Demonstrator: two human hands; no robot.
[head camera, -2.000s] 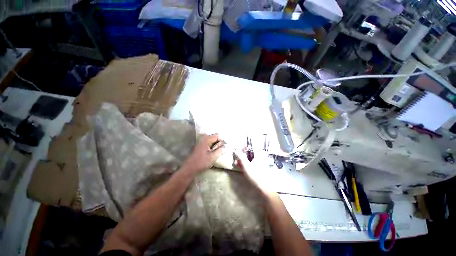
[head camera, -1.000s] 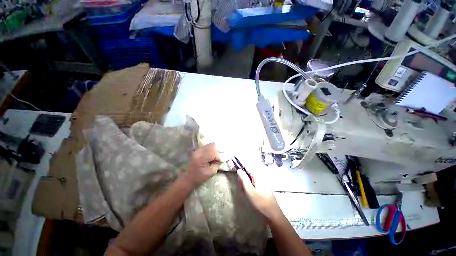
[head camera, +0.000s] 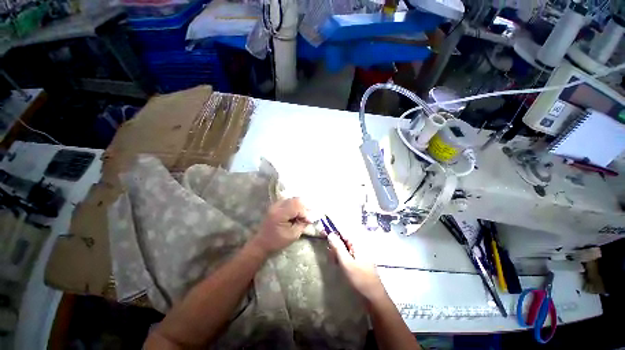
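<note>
The beige-grey mottled fabric piece lies bunched over the left of the white table and hangs over its front edge. My left hand pinches the fabric's edge near the middle of the view. My right hand holds small dark thread snips, their tips pointing up and left, close to my left fingertips. The glare of the lamp hides the exact spot between the hands. The sewing machine's needle area is to the right of the snips, apart from the fabric.
Brown cardboard lies under the fabric at left. The lamp hangs by the machine head. The machine arm spans the right. Dark tools, a yellow-handled tool and blue-red scissors lie at right. A notebook sits behind.
Since the first frame, my right hand has turned so the snips show clearly beside my left fingertips. In the last second both hands have stayed nearly in place; the view has shifted slightly.
</note>
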